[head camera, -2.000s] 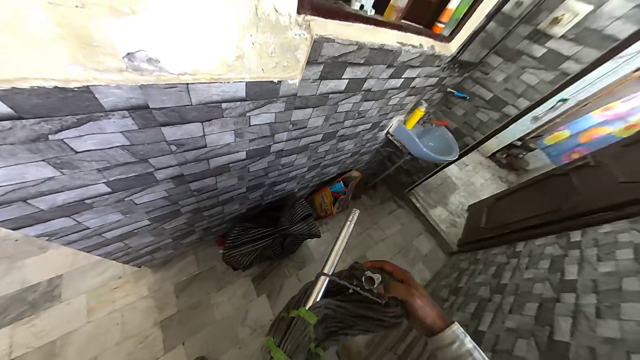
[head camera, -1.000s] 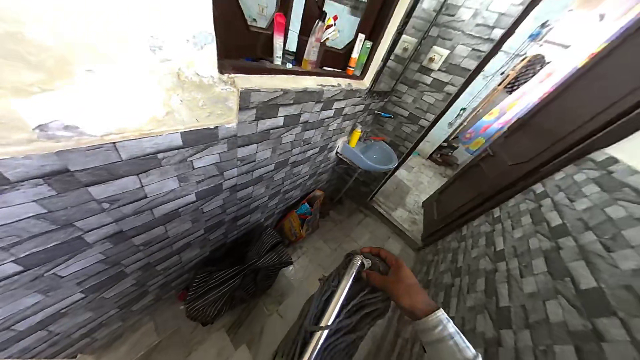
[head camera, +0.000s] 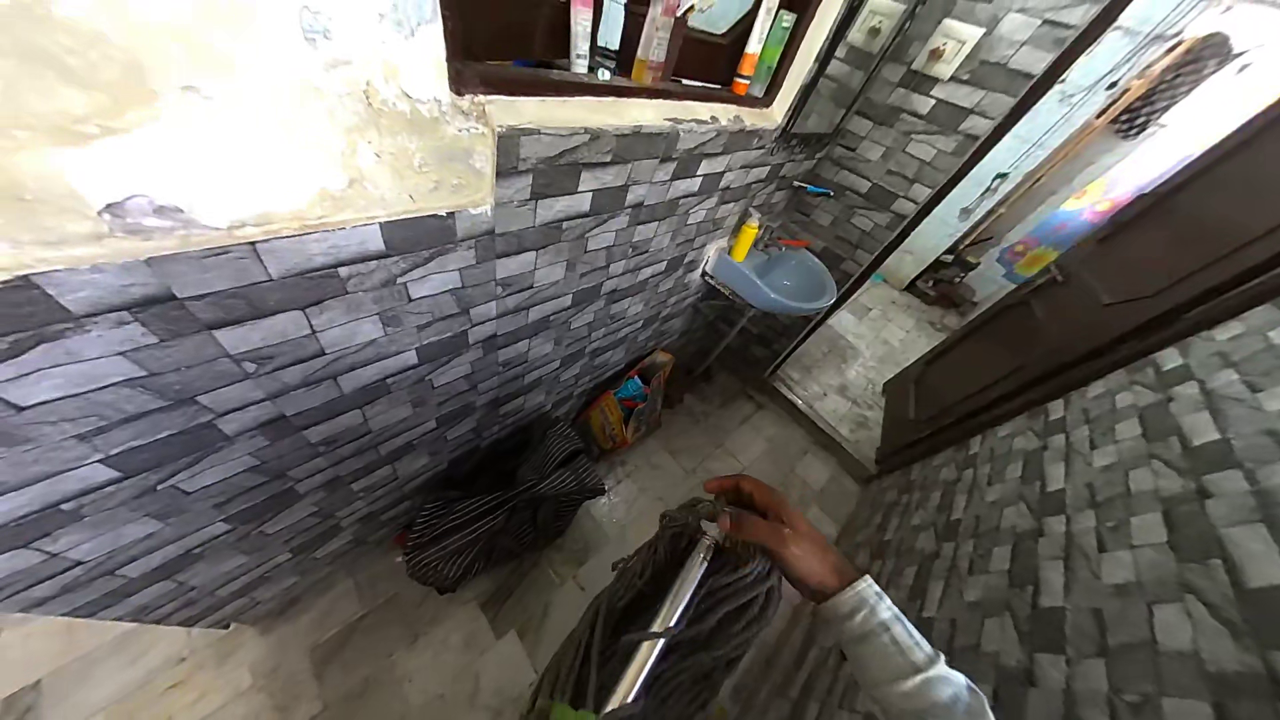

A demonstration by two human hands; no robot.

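My right hand [head camera: 785, 540], in a light sleeve, reaches in from the lower right. Its fingers curl around the top of a string mop's head [head camera: 740, 590], where the dark grey strands gather. A shiny metal pole [head camera: 665, 620] runs from that spot down to the bottom edge, with strands hanging on both sides of it. Something green shows at the pole's lower end. My left hand is out of the picture.
A dark striped cloth bundle [head camera: 500, 510] lies on the tiled floor by the wall, beside an open colourful box [head camera: 625, 405]. Farther off are a blue washbasin [head camera: 785, 280] with a yellow bottle [head camera: 744, 238], and a brown door [head camera: 1080, 300] at an open doorway. Tubes stand on a ledge [head camera: 620, 82].
Two seconds ago the pole rose past the mop head; now its upper end is at my right hand among the strands. The view has shifted.
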